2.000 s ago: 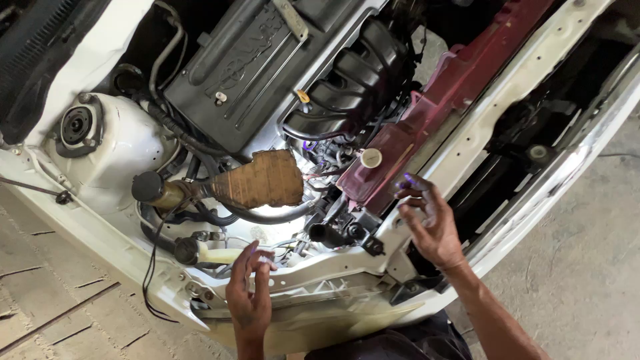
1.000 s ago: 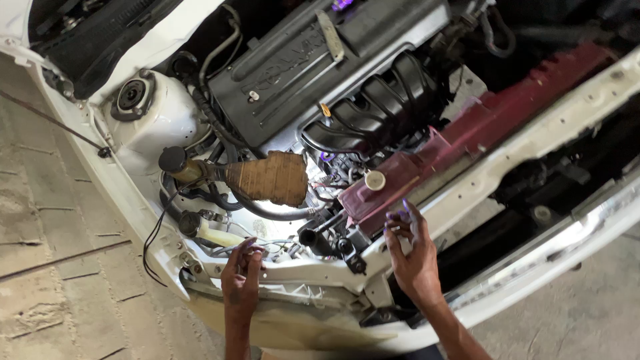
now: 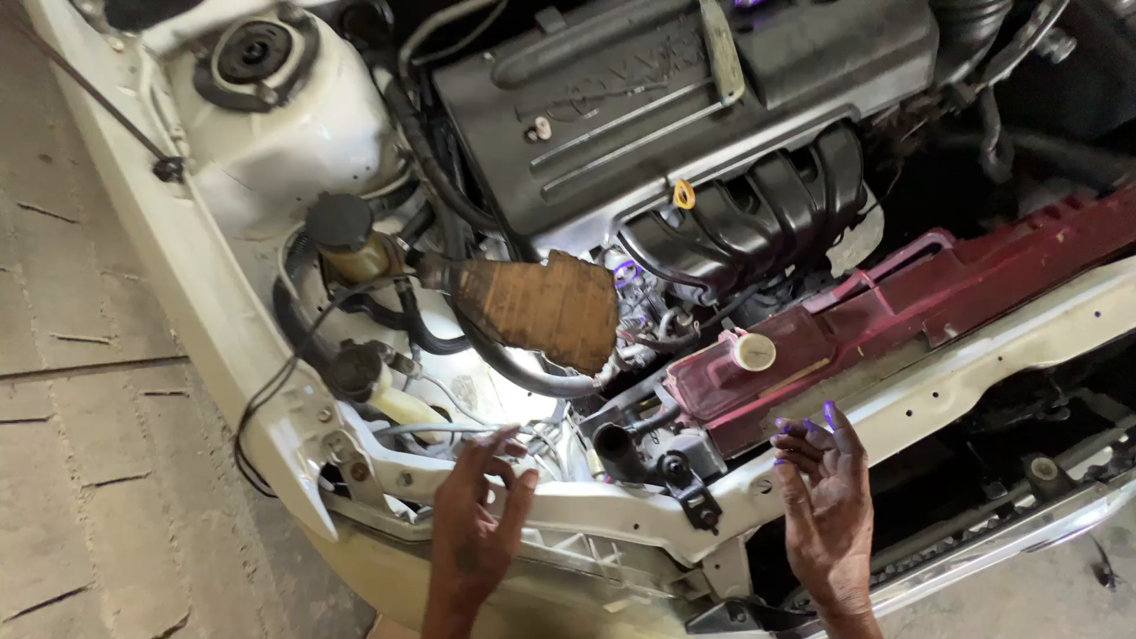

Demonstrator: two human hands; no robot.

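Observation:
My left hand (image 3: 482, 519) is raised over the white front crossmember (image 3: 612, 515) of a car's engine bay, fingers apart and holding nothing. To its right, my right hand (image 3: 825, 510) hangs palm up with curled, parted fingers near the red radiator top cover (image 3: 799, 355) and its pale cap (image 3: 754, 351); it is empty too. Purple marks show on its fingertips. Between the hands lie a black hose opening (image 3: 619, 451) and a black bracket (image 3: 688, 493). A piece of brown cardboard (image 3: 541, 311) rests on hoses beside a fluid reservoir with a black cap (image 3: 339, 222).
A black plastic engine cover (image 3: 621, 106) bears a flat metal piece (image 3: 723, 53). Beside it are the black intake manifold (image 3: 754, 213) and a yellow dipstick ring (image 3: 682, 193). The white strut tower (image 3: 275, 133) stands at upper left; a thin black cable (image 3: 266, 404) hangs over the fender.
The view has shifted and turned. Both hands stay raised and empty over the front of the engine bay; the fingers of my right hand have changed pose slightly.

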